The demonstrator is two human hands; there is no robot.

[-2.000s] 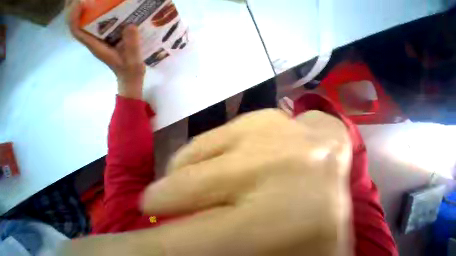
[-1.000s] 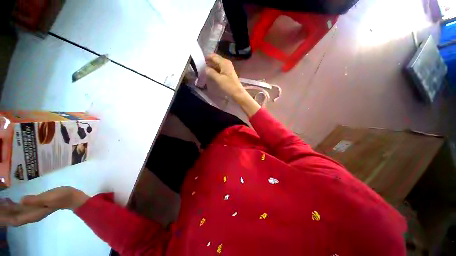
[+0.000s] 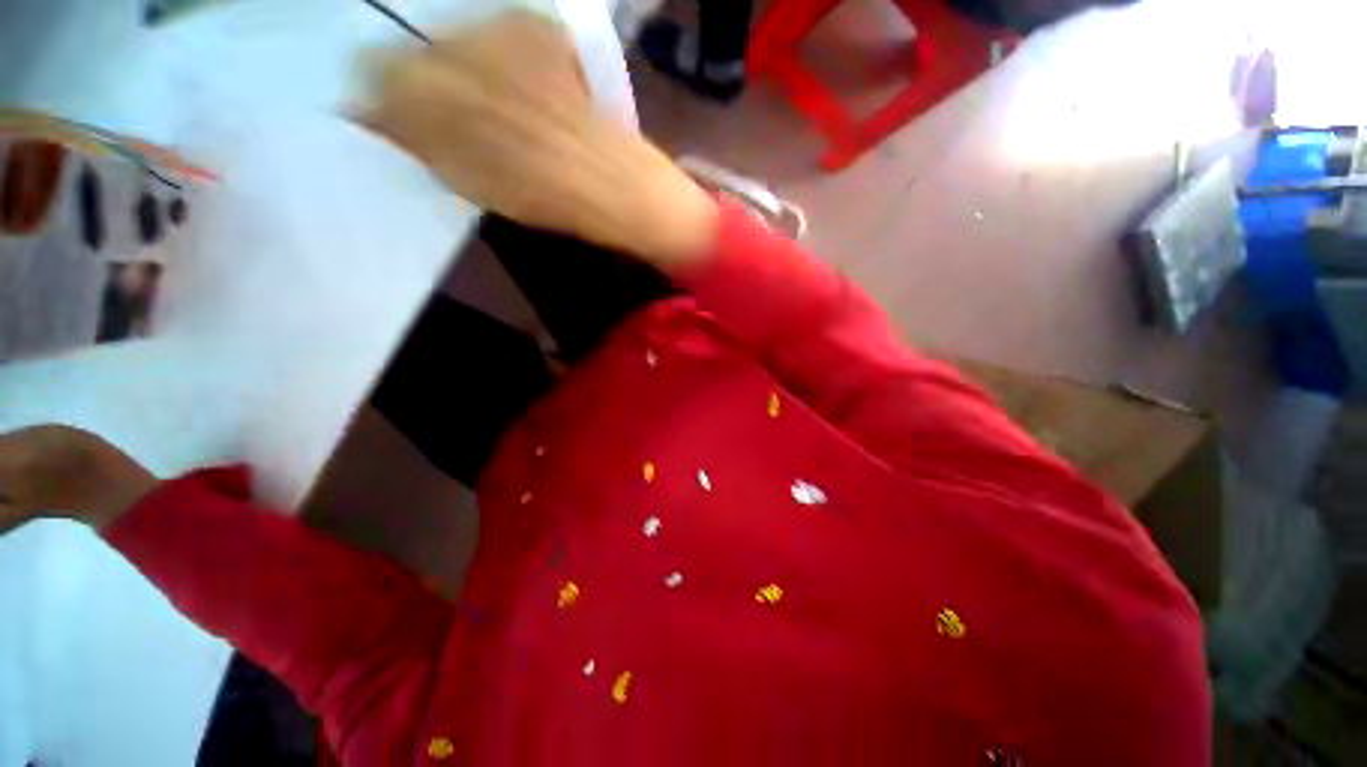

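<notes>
The retail box (image 3: 68, 262) lies on the white table (image 3: 315, 300) at the left edge, partly cut off, its white printed side with small product pictures showing. My left hand (image 3: 68, 477) is below it in the picture, apart from it, its fingertips cut off by the left edge; what it holds does not show. My right hand (image 3: 480, 113) is over the table near the top, strongly blurred, fingers pointing left; I cannot tell whether it holds anything. A bit of a thin grey-green piece (image 3: 177, 8) shows at the top edge.
White ribbon (image 3: 757, 195) lies in loops on the floor beyond the table edge. A red stool (image 3: 847, 113) stands at the top, with a person's dark leg (image 3: 720, 38) beside it. A brown carton (image 3: 1117, 442) is at the right, a grey block-like object (image 3: 1196, 247) further right.
My right hand has moved from the white ribbon at the table edge to over the table. The view has shifted, so the box and my left hand sit further left and higher.
</notes>
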